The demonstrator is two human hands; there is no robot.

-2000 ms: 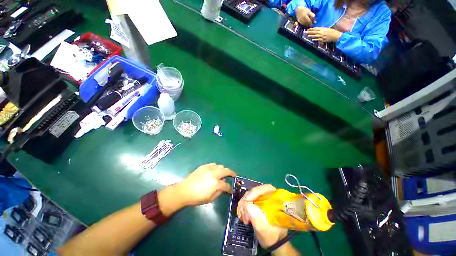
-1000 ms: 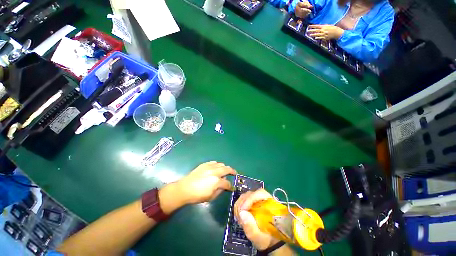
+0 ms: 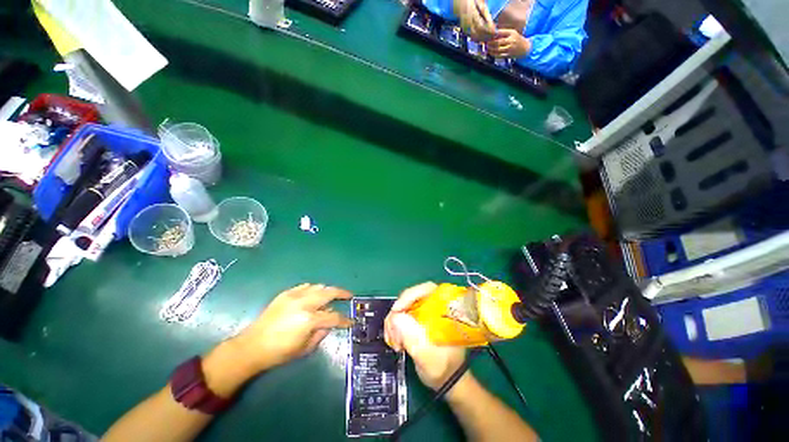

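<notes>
An open-backed smartphone (image 3: 376, 413) lies on the green mat with its black battery (image 3: 375, 371) showing. My left hand (image 3: 303, 321) rests at the phone's upper left edge, fingertips touching it, holding nothing else that I can see. My right hand (image 3: 424, 341) is wrapped around the yellow-orange electric screwdriver (image 3: 467, 314) over the phone's upper right edge. The screwdriver's tip is hidden by my fingers. Its coiled black cord (image 3: 547, 285) runs off to the right.
Two clear cups of screws (image 3: 240, 223), a whitish bottle (image 3: 192, 195) and a white wire bundle (image 3: 192, 291) are at left, beside a blue bin (image 3: 154, 190). A black parts tray (image 3: 606, 345) is at right. A person in blue (image 3: 558, 43) works opposite.
The view has turned to the right, so the bench items sit further left. The right hand and screwdriver have shifted toward the phone's upper right edge, uncovering more of the battery.
</notes>
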